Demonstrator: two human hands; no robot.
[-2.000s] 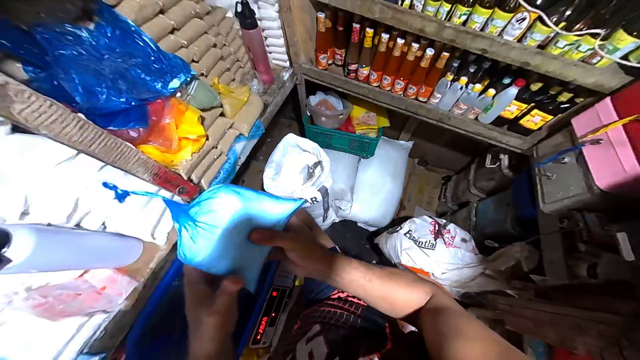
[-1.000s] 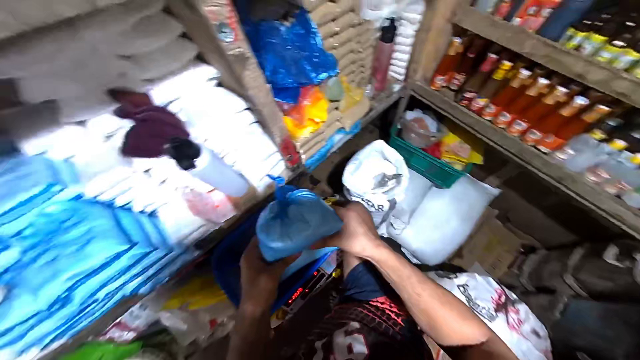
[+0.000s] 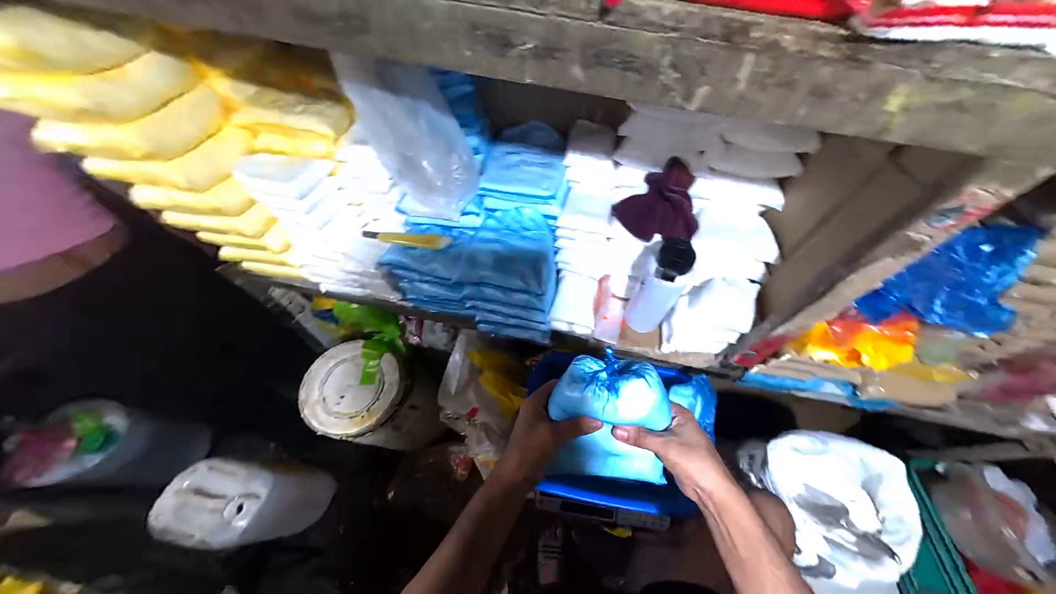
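Observation:
A knotted light-blue plastic bag, filled and bulging, is held between both my hands above a blue basin. My left hand grips its left side, thumb on the front. On the right side is my right hand, its thumb also against the front. More blue plastic lies in the basin under and behind the held bag. A scale's front panel shows below the basin's near rim. Beyond, on the shelf, lie stacked blue bags.
A white-lidded bucket stands left of the basin, a white jerrycan farther left. White sack and green crate are at right. A spray bottle and yellow cutter lie on the shelf stacks. Part of a person shows at far left.
The view has swung far to the left, toward the shelf of stacked bags. Both hands still hold the blue bag, now with its knot upward over the basin.

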